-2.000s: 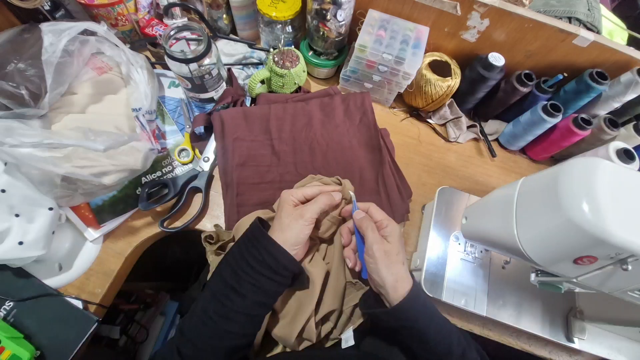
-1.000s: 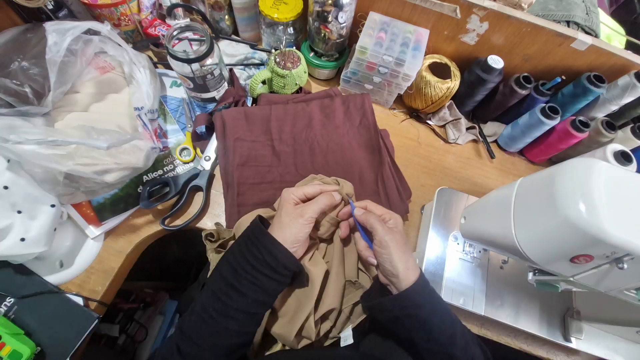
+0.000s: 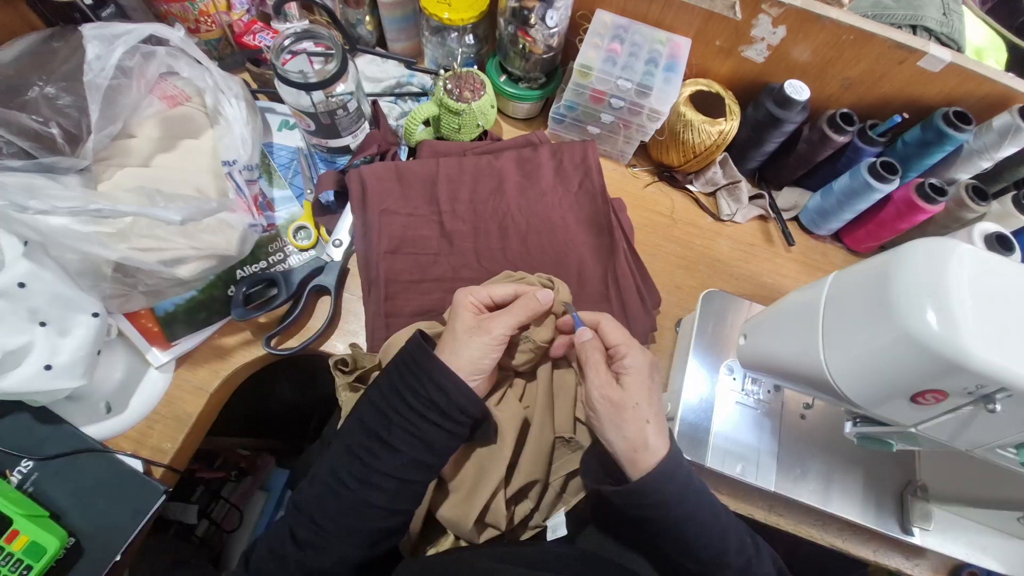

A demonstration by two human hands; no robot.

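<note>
My left hand pinches a gathered edge of tan fabric between thumb and fingers. In my right hand is a small tool with a blue handle, probably a seam ripper; its thin metal tip lies against the bunched cloth. The tan fabric hangs down over my lap, and a white label shows near its lower end. Behind my hands a folded stack of dark maroon fabric lies on the wooden table, its front edge partly under the tan cloth.
A white sewing machine stands at the right, thread cones behind it. Black-handled scissors and small yellow-handled scissors lie left of the maroon stack. A plastic bag is farther left. Jars, a crocheted pincushion and a bobbin case line the back.
The blue-handled tool has tilted in my right hand, and less of its handle shows now. My left hand stays on the tan fabric in nearly the same place.
</note>
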